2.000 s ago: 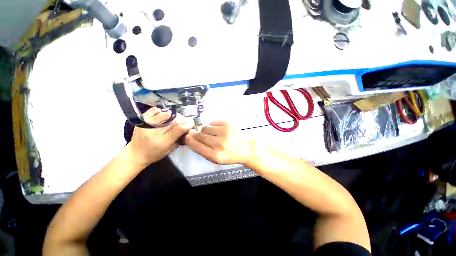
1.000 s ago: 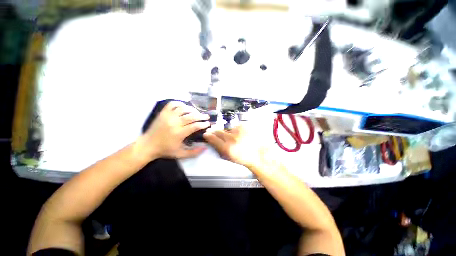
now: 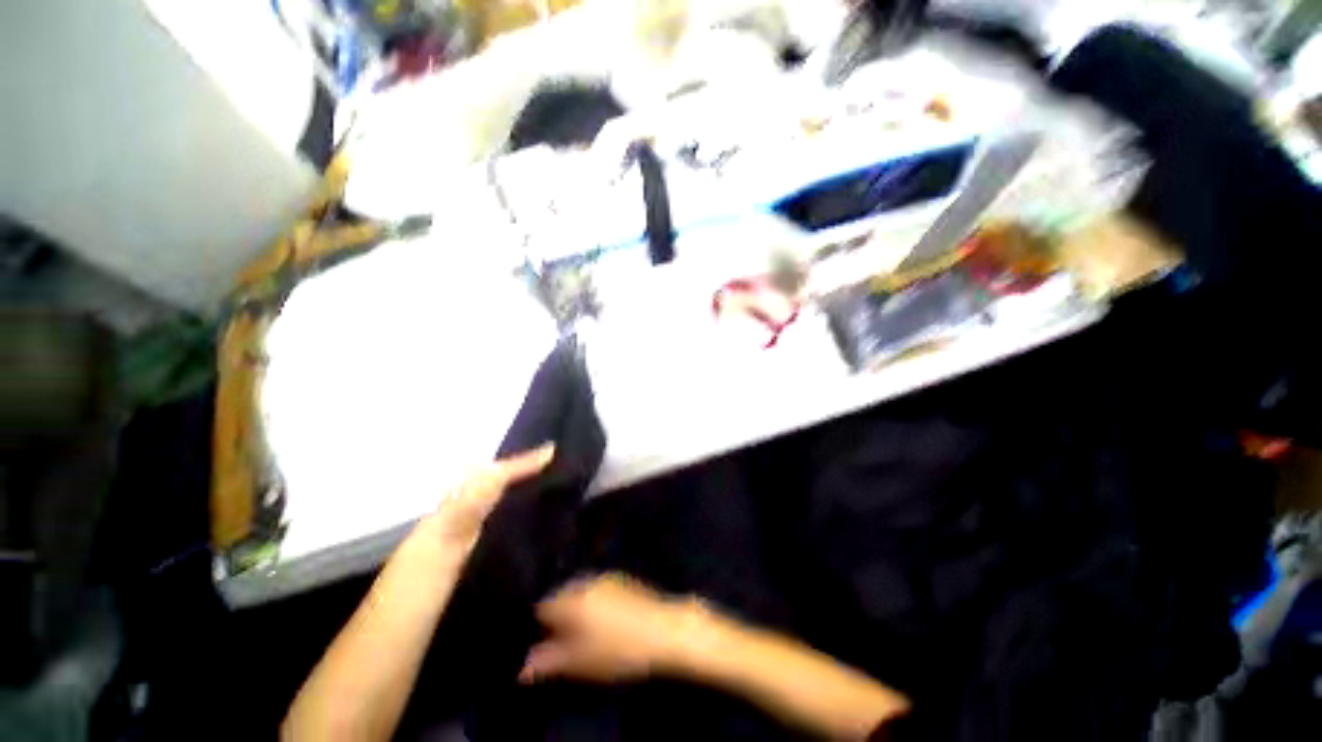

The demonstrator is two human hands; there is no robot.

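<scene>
The black fabric garment piece (image 3: 558, 413) runs from the needle area (image 3: 574, 302) down over the table's front edge onto the black cloth at the lap. My left hand (image 3: 486, 490) holds the fabric at its left side, near the table edge, thumb on top. My right hand (image 3: 602, 631) is below the table edge over the black cloth, fingers curled and blurred; whether it grips cloth cannot be told. The white sewing machine head (image 3: 725, 196) stands behind, with a black strap (image 3: 657, 203) hanging over it.
Red-handled scissors (image 3: 757, 307) lie right of the needle. A clear plastic bag (image 3: 913, 316) with dark contents lies farther right. The dark control panel (image 3: 877, 189) is on the machine head. Yellow tape (image 3: 237, 449) lines the table's left edge. Black cloth (image 3: 899, 536) fills the area below the table.
The view has shifted and shows more surroundings. Both hands have moved from the needle area towards the lap. The black fabric now stretches from the needle to the table's front edge.
</scene>
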